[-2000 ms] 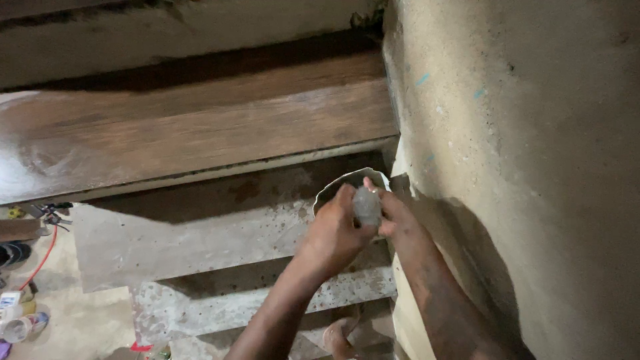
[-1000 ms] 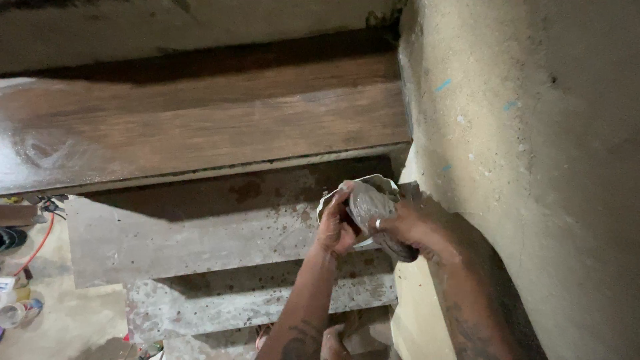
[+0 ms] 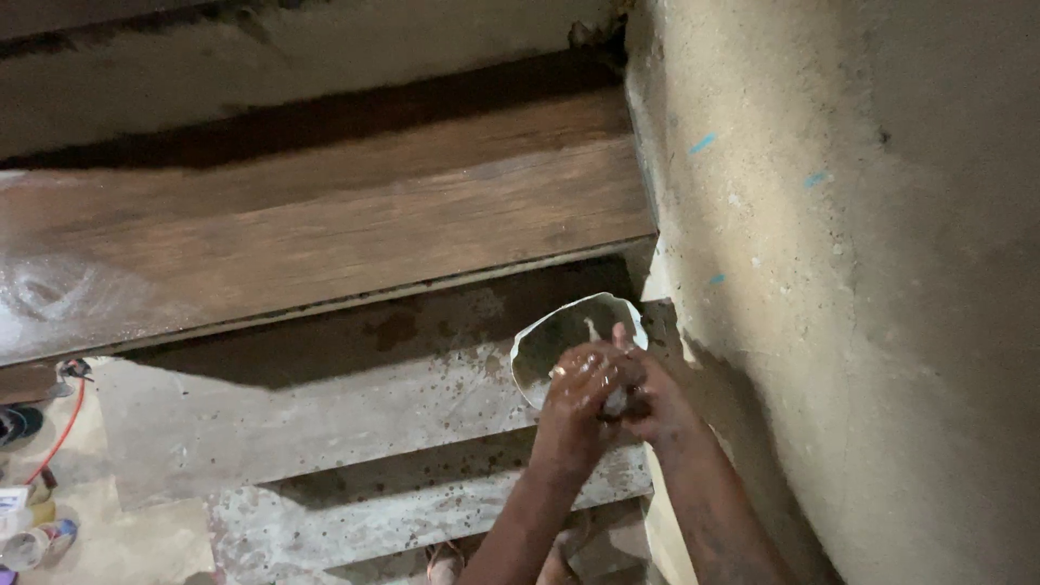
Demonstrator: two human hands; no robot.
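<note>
Over a round container with a jagged white rim (image 3: 526,337), my left hand (image 3: 581,398) and my right hand (image 3: 654,398) are pressed together, wet and shiny. Between them they squeeze a wet greyish cloth (image 3: 617,401), mostly hidden by the fingers. Dark liquid seems to fill the container, which stands on a grey stair step spotted with drops. Above it lies a brown wood-look stair tread (image 3: 325,236) with a wet sheen at its left end.
A rough plaster wall (image 3: 796,284) with blue marks rises at the right. More grey steps (image 3: 422,516) descend below. On the floor at the lower left are a red cord (image 3: 69,431), a dark shoe (image 3: 18,422) and several small containers (image 3: 28,548). A foot shows near the bottom.
One second ago the cloth hung loosely spread between my hands; now it is bunched up inside them. My hands have closed together over the container.
</note>
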